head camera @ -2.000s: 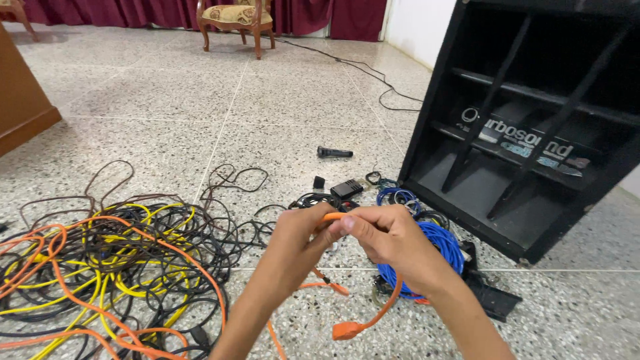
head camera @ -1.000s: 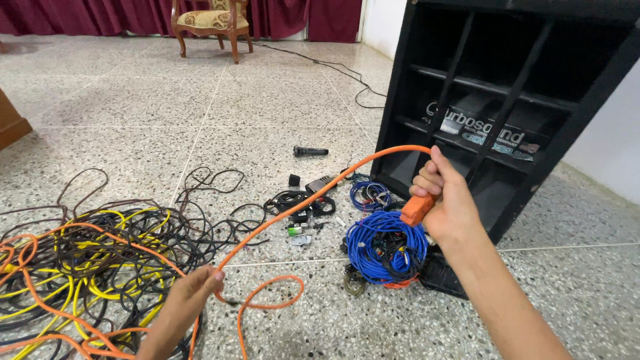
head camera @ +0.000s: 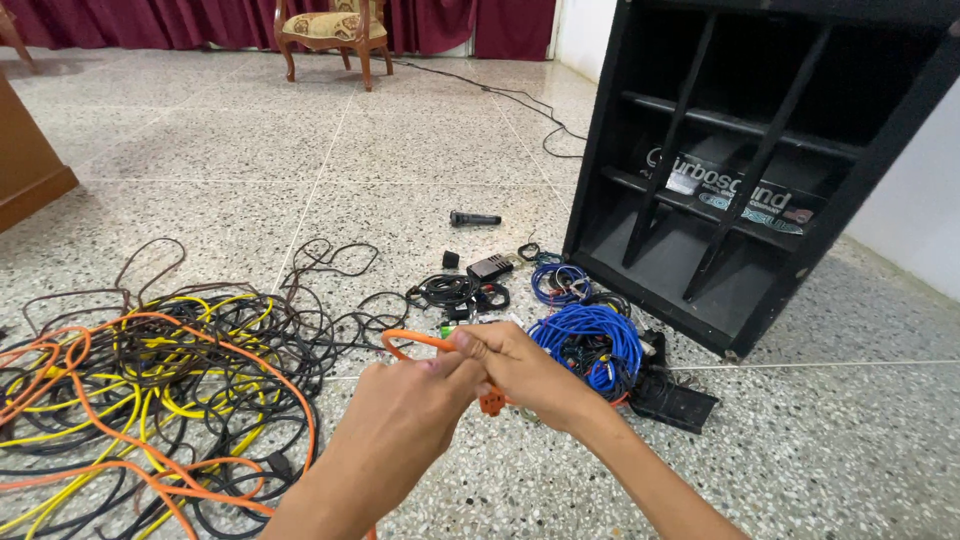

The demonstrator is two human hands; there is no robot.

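Both hands meet in the lower middle of the view, gripping an orange extension cord. My left hand closes on the cord, its fingers against the other hand. My right hand also holds it, and a short loop of cord bends out above the knuckles. The cord's orange socket end hangs just below the fingers. More orange cord lies over a tangled heap of black and yellow cables on the floor at left. The fingers overlap, so the exact grip of each is partly hidden.
A coiled blue cable lies right of the hands, beside a large black Turbosound speaker cabinet. Beyond the hands are a black microphone, a black adapter and small black coils. A wooden chair stands farther back.
A second ago my hands were wide apart with the cord stretched in an arc between them. They have come together, and the cord now forms a small loop at the fingers.
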